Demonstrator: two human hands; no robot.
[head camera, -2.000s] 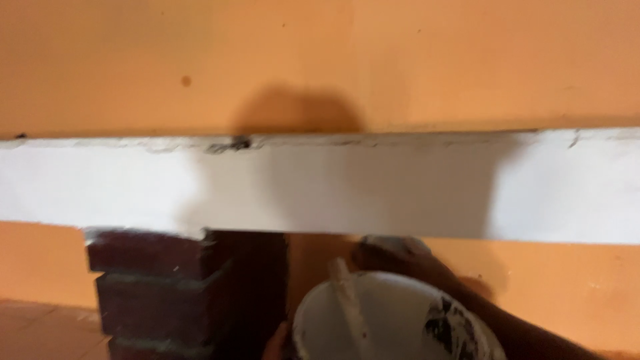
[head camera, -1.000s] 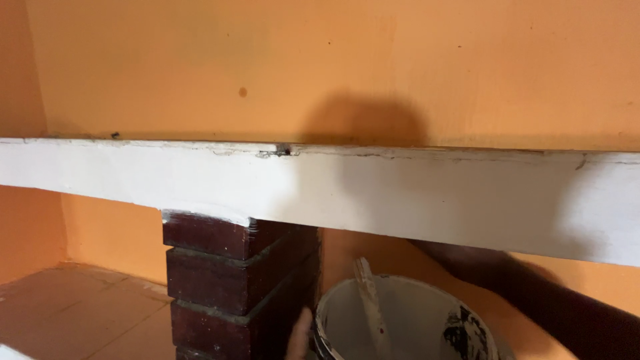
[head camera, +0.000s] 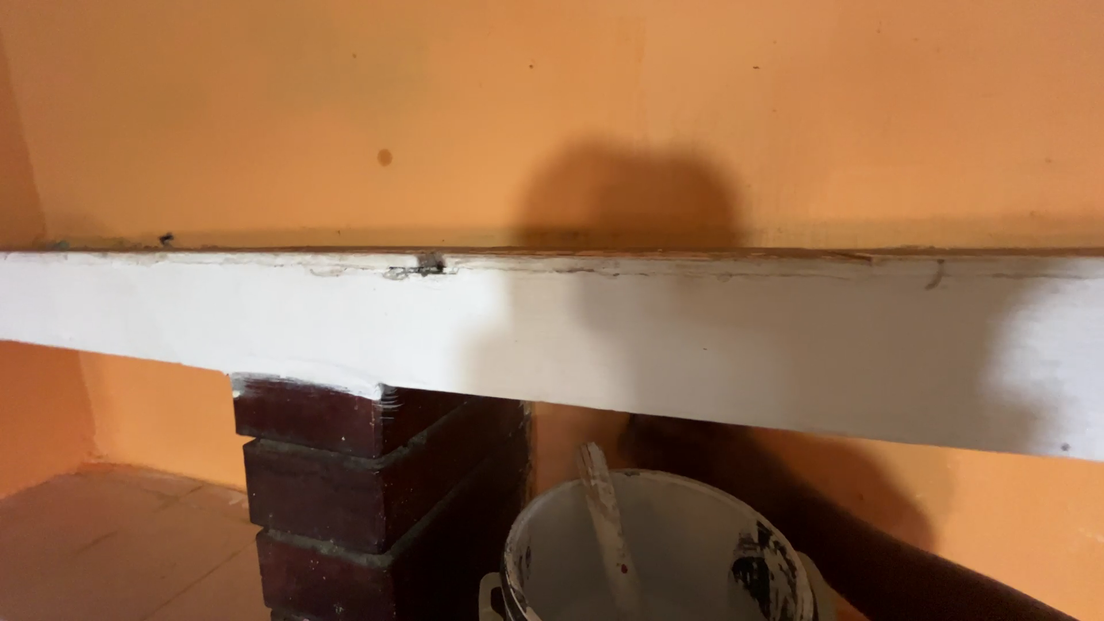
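Note:
A white-painted board (head camera: 733, 345) runs across the view with a chipped upper edge. Below it stands a pillar of dark red bricks (head camera: 315, 483), with white paint smeared along its top. A paint-stained bucket (head camera: 660, 535) is at the bottom centre, and a whitish paint-covered stick or handle (head camera: 608, 526) leans inside it. My right hand (head camera: 660, 440) is in deep shadow under the board, behind the bucket's rim; its forearm runs to the lower right. Its fingers, and anything in them, cannot be made out. My left hand is not seen.
An orange wall (head camera: 259, 112) rises behind the board and shows again beneath it. A tiled surface (head camera: 112, 543) lies at the lower left, beside the brick pillar. A dark chipped spot breaks the board's upper edge left of centre. A shadow falls across wall and board.
Fingers of my left hand, seen at the bucket's left side in the earlier frames, are out of sight. The whitish item by my right hand two seconds ago no longer shows.

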